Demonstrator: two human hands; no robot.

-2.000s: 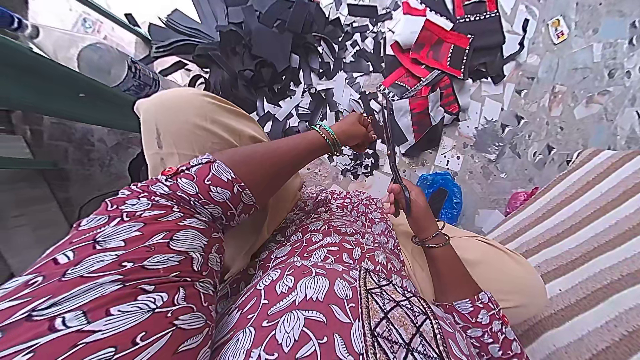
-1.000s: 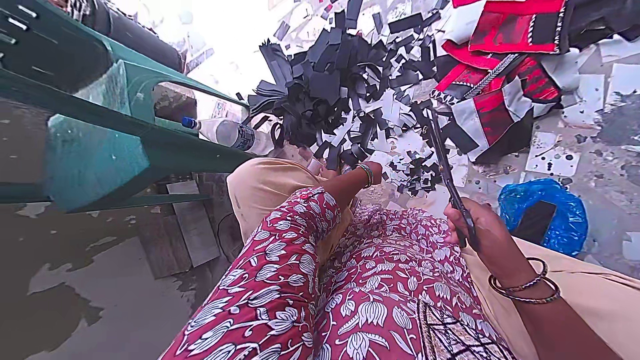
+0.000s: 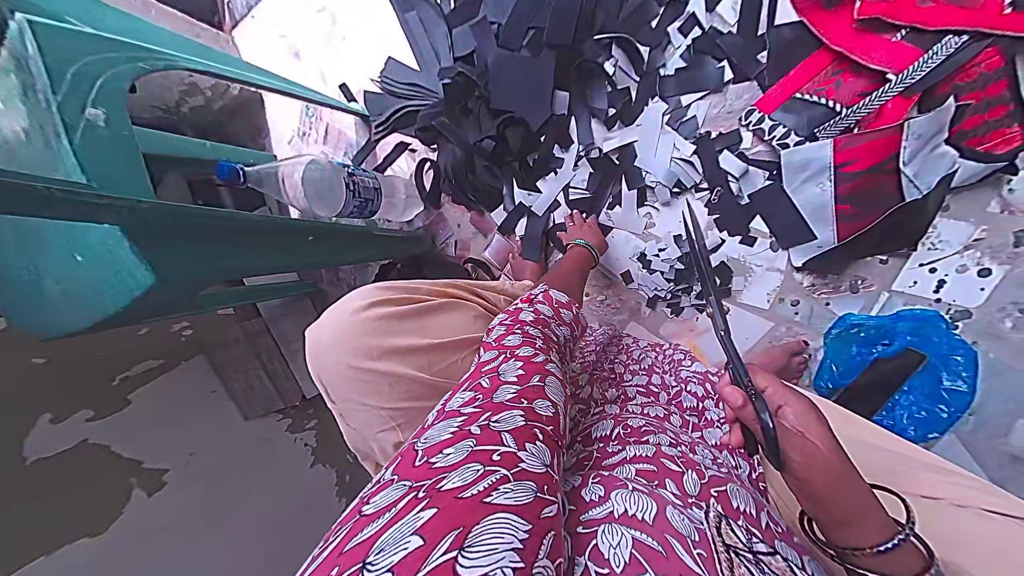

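My right hand (image 3: pixel 780 412) grips a pair of black-handled scissors (image 3: pixel 716 304) above my lap, the blades pointing away from me and nearly together. My left hand (image 3: pixel 582 232) reaches down to the floor at the near edge of a heap of black strips (image 3: pixel 496 104) and white scraps (image 3: pixel 660 148). Its fingers touch the scraps; whether they hold a piece cannot be told. Small black and white cut bits (image 3: pixel 660 272) lie just right of that hand.
A green plastic chair (image 3: pixel 200 216) stands at left, with a clear plastic bottle (image 3: pixel 336 190) lying beyond it. Red, black and grey sewn pieces (image 3: pixel 872 168) lie at upper right. A blue plastic bag (image 3: pixel 904 352) with a black strip on it is right of my foot (image 3: pixel 780 358).
My left hand has moved away from the scissors and down to the scraps on the floor. The scissors have stayed in my right hand. The view has shifted strongly.
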